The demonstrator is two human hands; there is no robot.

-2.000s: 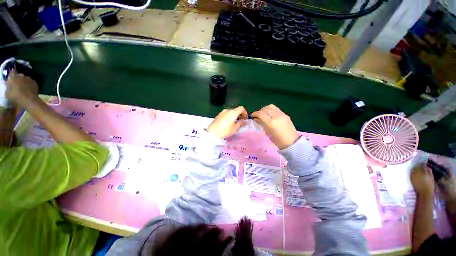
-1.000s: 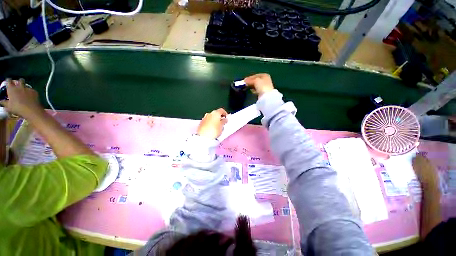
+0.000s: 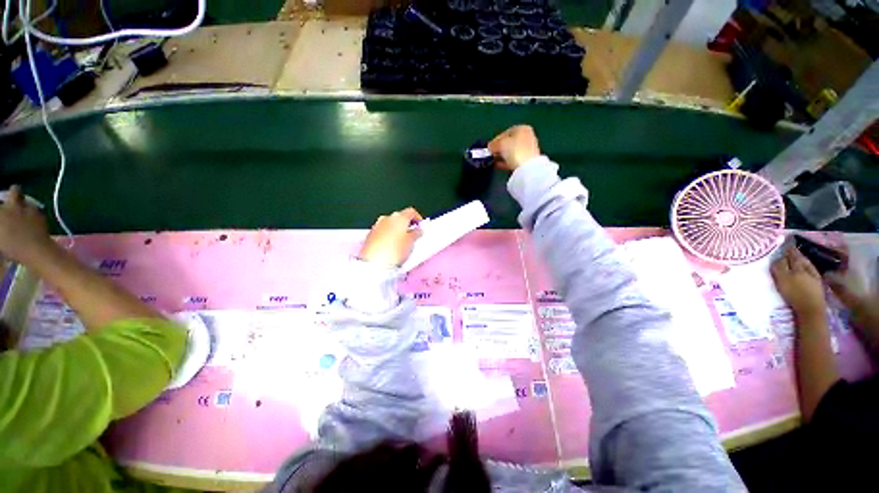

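Note:
My left hand (image 3: 390, 238) is bare and holds one end of a white backing strip (image 3: 448, 233), which points up and right over the belt's near edge. My right hand (image 3: 516, 147) is bare and reaches over the conveyor belt (image 3: 289, 159). Its fingertips touch the top of a black cylinder (image 3: 476, 178) that stands upright on the belt. A small white sticker (image 3: 479, 152) shows on the cylinder's top, beside my fingertips. Whether my fingers grip the sticker or only press it cannot be told.
A pink fan (image 3: 729, 218) stands at right, a black unit partly behind it. White strips (image 3: 675, 308) lie on the pink table covering (image 3: 289, 433). A person's arm (image 3: 87, 279) is at left, another person's hands (image 3: 805, 279) at right. A white cable (image 3: 53, 144) hangs left. Black parts (image 3: 472, 58) sit beyond.
Earlier my hands were together over the table; then my right hand reached out to the black cylinder. The cylinder now stands slightly farther right, with a white sticker on top. The strip remains in my left hand.

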